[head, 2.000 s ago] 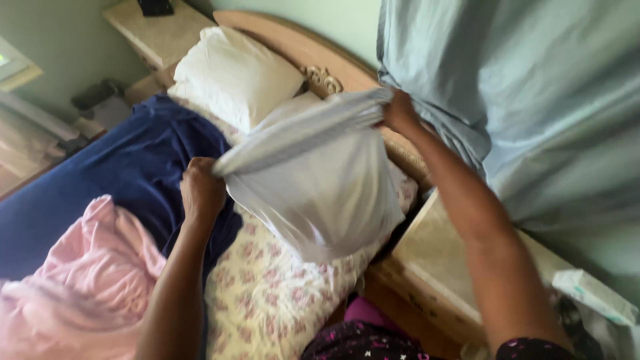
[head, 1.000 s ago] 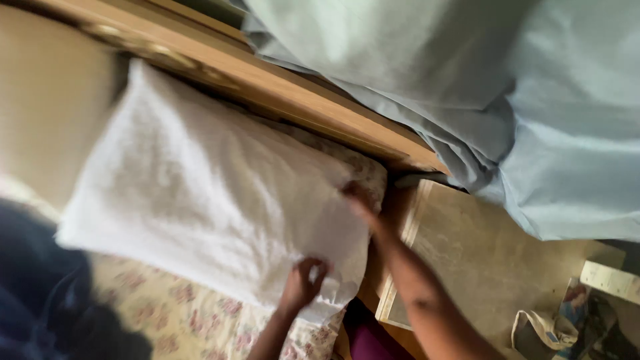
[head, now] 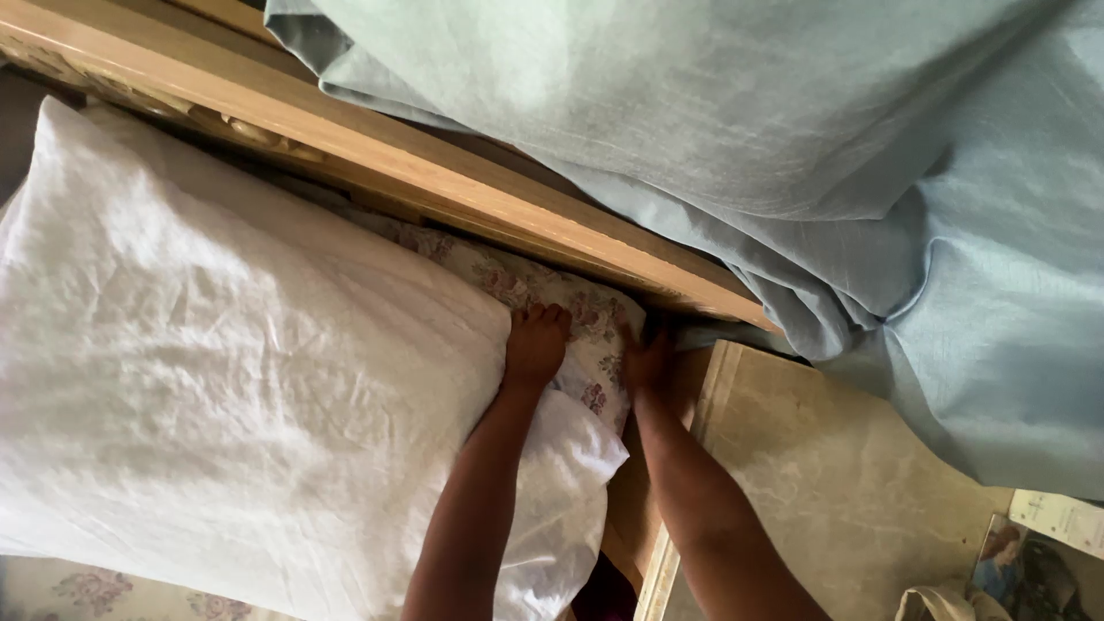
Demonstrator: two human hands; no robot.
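A pillow in a white pillowcase (head: 233,371) lies on the bed, its loose cloth end (head: 561,500) spread toward the bed's side. My left hand (head: 536,345) rests on the floral fitted sheet (head: 595,319) at the mattress corner, its wrist against the pillow's edge; its fingers look bent, and whether they grip cloth is unclear. My right hand (head: 649,354) reaches down at the outer side of that corner, by the gap beside the headboard. Shadow covers its fingers, so its hold cannot be made out.
The carved wooden headboard (head: 448,177) runs behind the pillow. Grey-blue curtains (head: 776,155) hang over its right end. A stone-topped nightstand (head: 828,457) stands close beside the bed, with a picture (head: 1000,556), a white box (head: 1061,517) and a cloth strap (head: 940,604) at its near right.
Both hands held the white cloth up at first, then touched the pillow's right end. Now they are at the mattress corner, with the pillow lying to their left. The view has moved closer.
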